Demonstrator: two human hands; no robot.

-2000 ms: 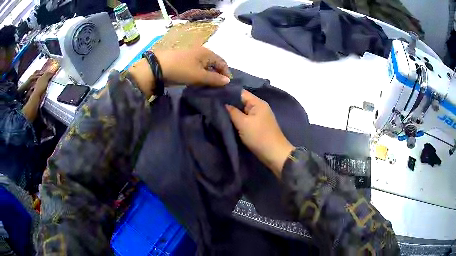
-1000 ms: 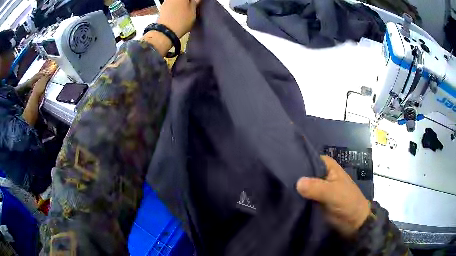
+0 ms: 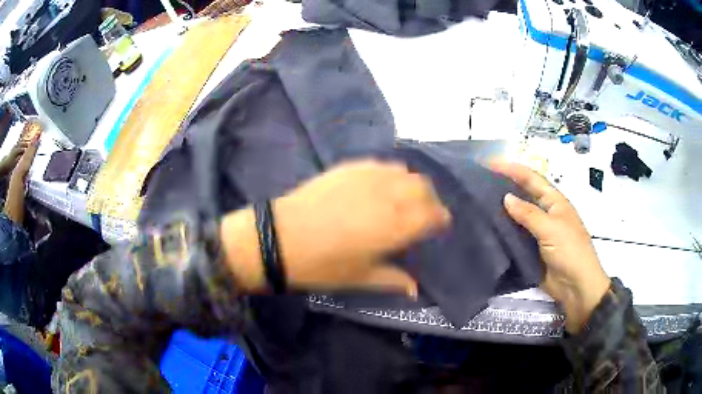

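A large dark grey garment panel (image 3: 254, 146) lies across the table and hangs over its front edge. My left hand (image 3: 346, 227), blurred, is over the middle of the cloth; its fingertips' hold on the cloth cannot be made out. My right hand (image 3: 550, 231) is at the cloth's right side, thumb and fingers around its edge near the presser foot area. The white sewing machine (image 3: 593, 77) marked JACK stands at the upper right. The black care label strip seen before is not visible.
Small black labels (image 3: 631, 161) lie right of the needle. A dark cloth heap (image 3: 400, 14) is at the back. A ruler (image 3: 493, 322) runs along the front edge. Tan tape (image 3: 173, 85), a bottle (image 3: 121, 48) and another machine (image 3: 71, 88) are left. A blue crate (image 3: 204, 363) is below; another person's hand (image 3: 25, 154) shows far left.
The panel has gone from being held up and stretched to lying on the table. My left hand has come down towards the middle, my right hand up beside the machine. The view has shifted.
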